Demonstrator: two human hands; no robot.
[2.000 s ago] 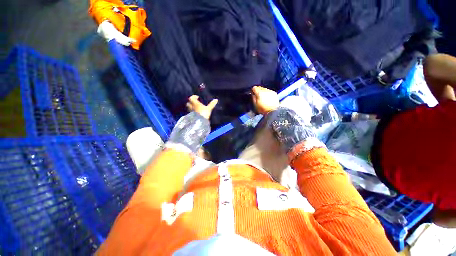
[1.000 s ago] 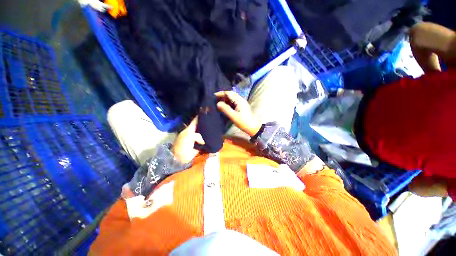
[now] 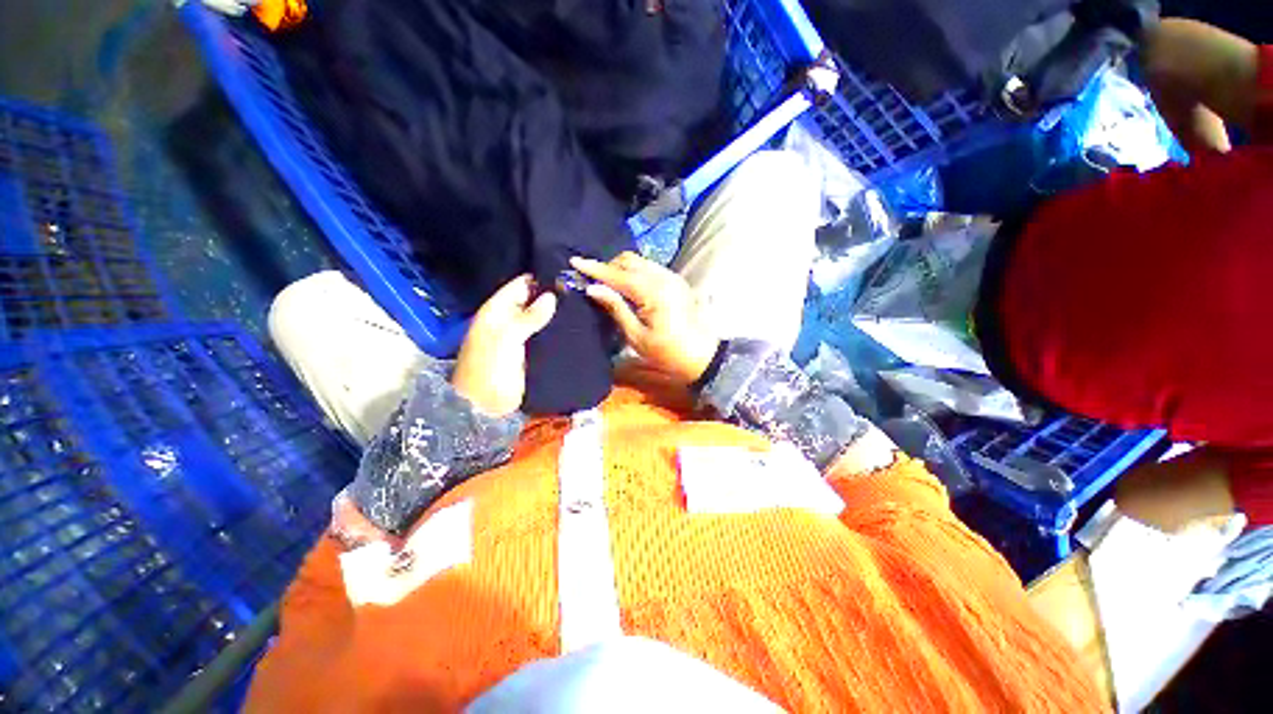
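A dark navy garment (image 3: 566,363) runs from the blue crate (image 3: 265,133) over its near edge onto my lap, its narrow end against my orange top. My left hand (image 3: 492,342) holds the left edge of this part, thumb and fingertips near the cloth. My right hand (image 3: 663,314) pinches the cloth from the right, fingertips at a small greyish, shiny spot (image 3: 571,282). I cannot tell what the spot is. No tool can be made out in either hand.
Blue grid crates (image 3: 154,460) stand at the left. A second crate (image 3: 894,133) holds dark cloth at the upper right. Crumpled clear plastic bags (image 3: 935,300) lie right of my knee. A person in a red sleeve (image 3: 1131,300) is close on the right.
My hands have come back from the crate's near edge to my lap, bringing a narrow part of the garment. In the last second my right fingertips closed in on the small spot.
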